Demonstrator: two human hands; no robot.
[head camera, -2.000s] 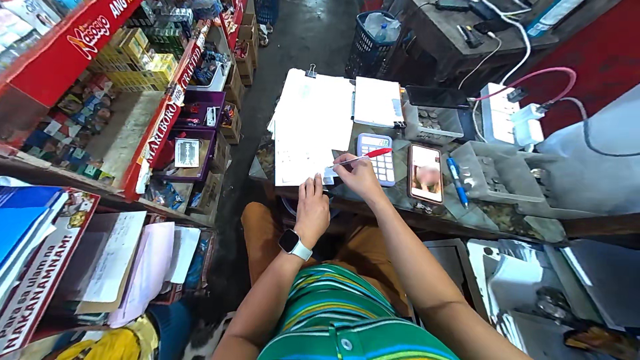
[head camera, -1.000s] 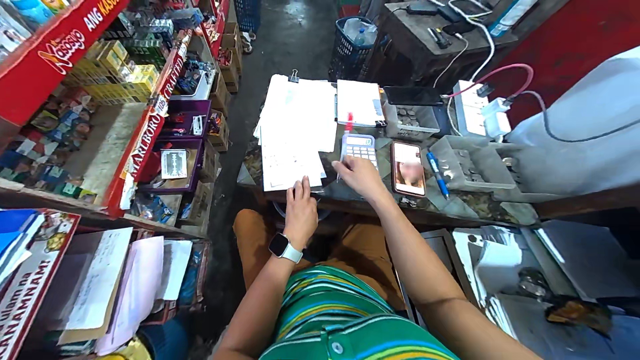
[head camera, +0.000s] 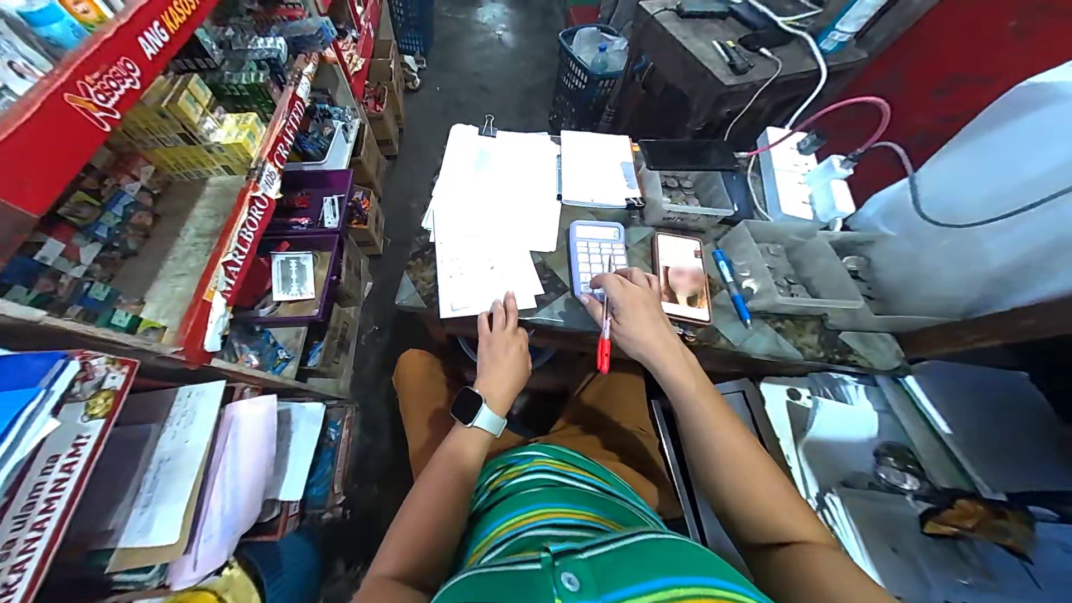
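My right hand (head camera: 632, 310) holds a red-capped pen (head camera: 605, 335) pointing down toward my lap, its fingers over the lower keys of a lilac calculator (head camera: 597, 243). My left hand (head camera: 502, 347), with a smartwatch on the wrist, rests its fingertips on the bottom edge of white paper sheets (head camera: 494, 201), which a black binder clip (head camera: 488, 126) holds at the top. A second clipped stack of paper (head camera: 596, 167) lies beside them. Right of the calculator are a smartphone (head camera: 682, 278) with its screen lit and a blue pen (head camera: 732, 287).
Plastic containers with coins (head camera: 791, 268) stand on the table's right, near a white power strip (head camera: 787, 176) with cables. A dark phone (head camera: 687, 155) lies across another coin container (head camera: 685, 197). Store shelves (head camera: 251, 218) are at left; a blue basket (head camera: 586, 75) stands behind the table.
My right hand has moved from the papers to the calculator, and the red-capped pen has swung round to point toward me. A small piece at my left fingertips no longer shows.
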